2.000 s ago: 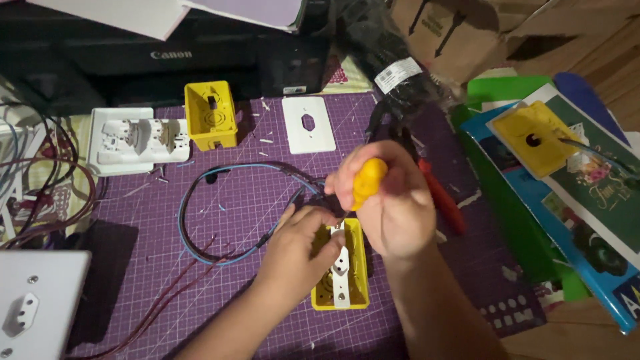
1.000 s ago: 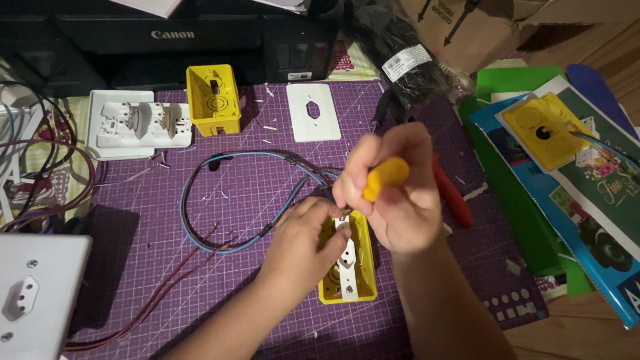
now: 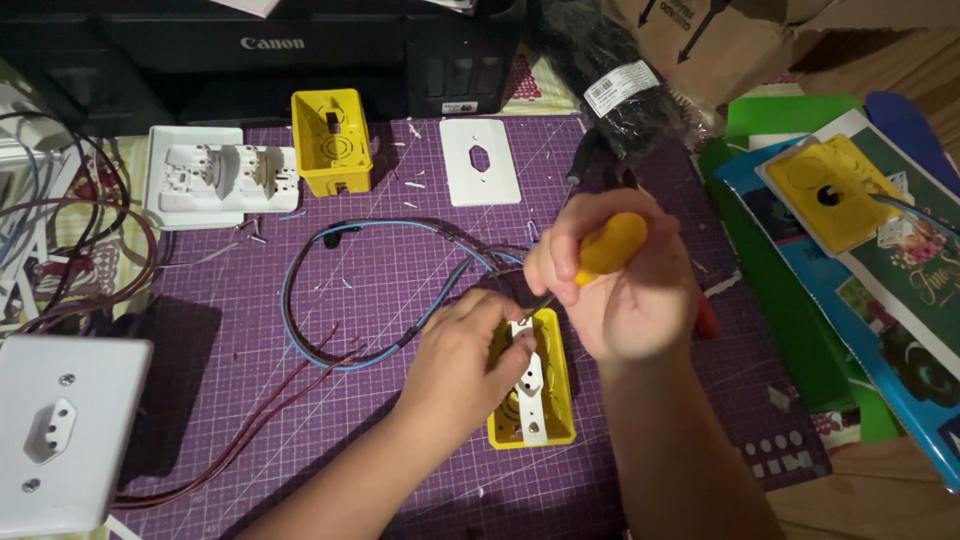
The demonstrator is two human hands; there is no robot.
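Note:
My right hand grips the yellow handle of a screwdriver; its thin shaft slants down to the screw at the upper end of a white socket module. That module lies lengthwise in a yellow electrical box, with another screw at its lower end. My left hand rests over the box's upper left side, its fingertips and thumb on the module near the screwdriver tip. A loop of blue and dark wires runs to the far end of the box, where my hands partly hide it.
Behind are a white faceplate, a second yellow box, white socket parts and a black printer. A mounted socket plate stands at left. Red-handled pliers lie partly behind my right hand. Right are folders and a yellow box piece.
My right hand remains on the screwdriver, its handle tilted further over to the right than in the earlier frames. My left hand stays at the upper end of the module.

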